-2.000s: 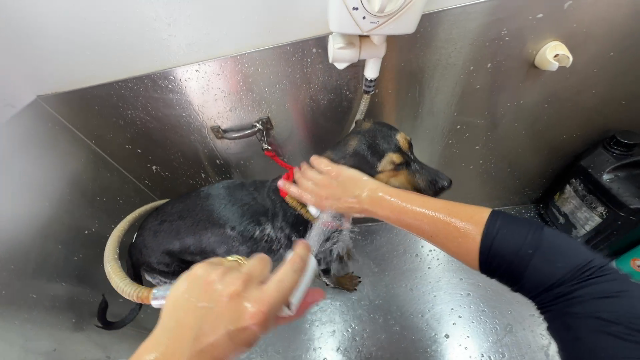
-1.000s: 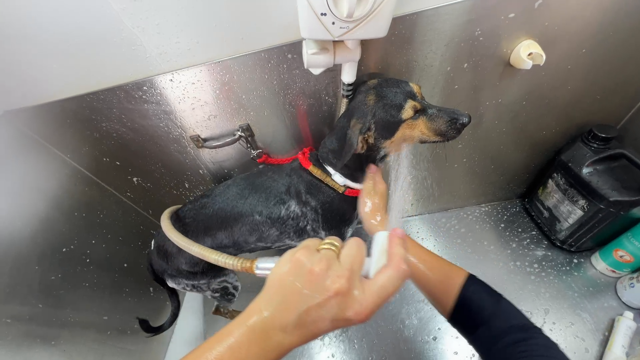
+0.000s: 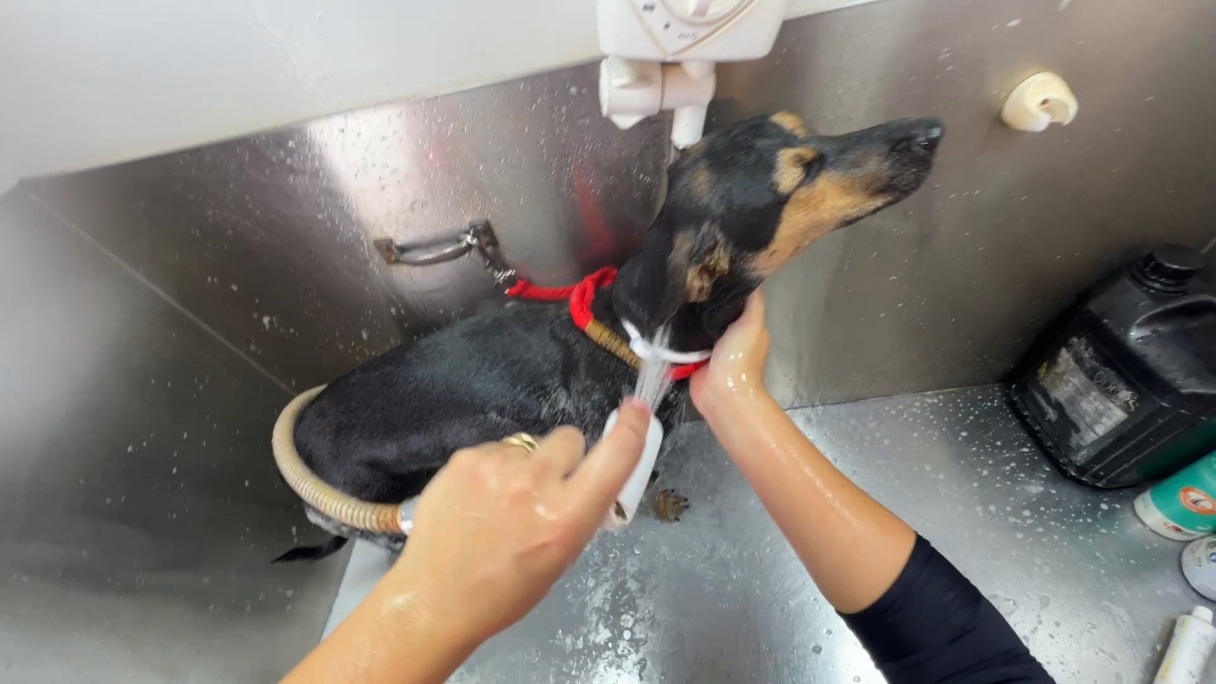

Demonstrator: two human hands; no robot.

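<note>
A wet black and tan dog [image 3: 427,389] faces right, its muzzle raised. My left hand [image 3: 532,494] is closed around a white shower head [image 3: 636,470], which sprays water at the dog's neck. From it a beige ribbed hose [image 3: 318,489] curves around the dog's rump. Under the jaw, my right hand [image 3: 736,356] cups the throat beside the collar, its fingers mostly hidden behind the neck. Around the neck are a white band [image 3: 684,354] and a red rope lead [image 3: 560,288] with a tan wrapped section. A metal clip joins the lead to a wall handle [image 3: 427,252].
Above the dog is a white shower control unit [image 3: 693,28]; a white holder [image 3: 1038,103] is on the steel wall to the right. A black jug [image 3: 1126,380], a green and white bottle [image 3: 1183,499] and a white tube [image 3: 1187,646] stand or lie at the right.
My right hand was on top of the dog's neck two seconds ago and is now under its throat. The dog's head has lifted. The spray now meets the neck near the collar.
</note>
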